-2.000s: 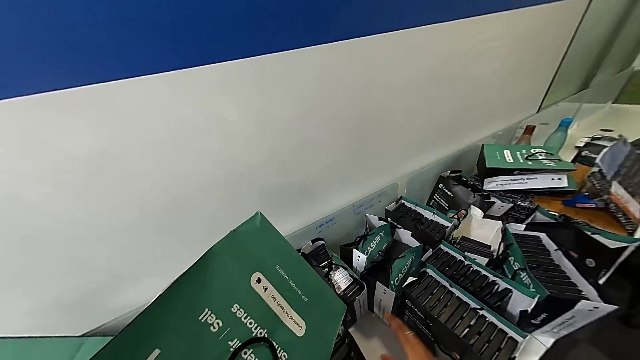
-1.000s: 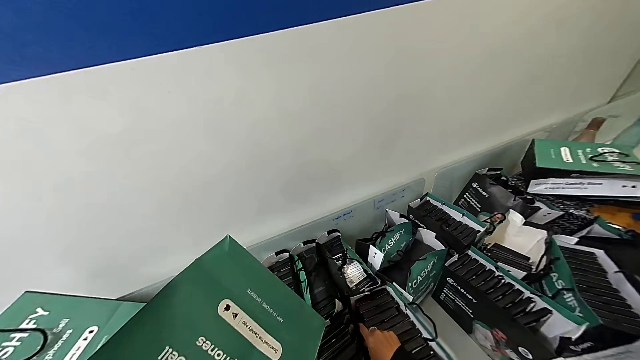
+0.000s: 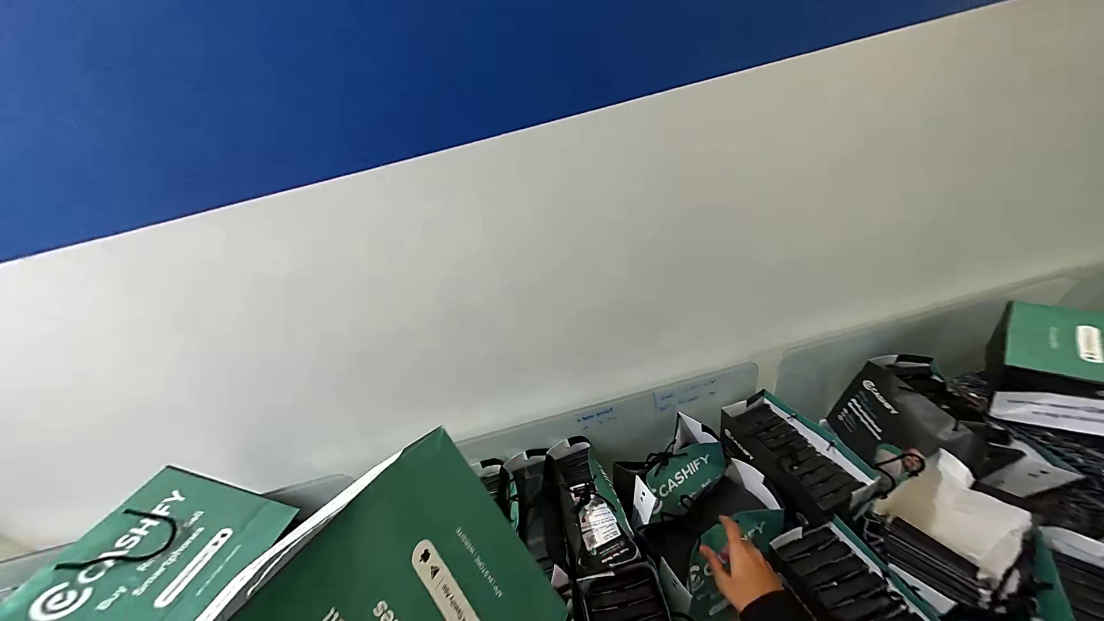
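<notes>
My right hand [image 3: 740, 565], in a dark sleeve, reaches in at the bottom with its fingers spread, over a small green paper bag [image 3: 768, 522] that lies among open bags; whether it touches the bag is unclear. Just left of it are a black packet with a white label [image 3: 597, 522] and a bag of dark flat packs [image 3: 621, 595]. To its right are a bag filled with black packs [image 3: 832, 573] and another behind it [image 3: 802, 461]. A large green paper bag [image 3: 431, 526] fills the lower middle. My left hand is not seen.
A green bag with a black cord handle [image 3: 164, 552] lies at the lower left. White paper [image 3: 957, 517] covers dark packs at right, below a green and black box-shaped bag [image 3: 1052, 345]. Clear panels [image 3: 690, 397] stand along the white wall [image 3: 517, 285].
My right hand was on the dark packs a second ago; now it is over the small green bag, fingers apart. The view has shifted.
</notes>
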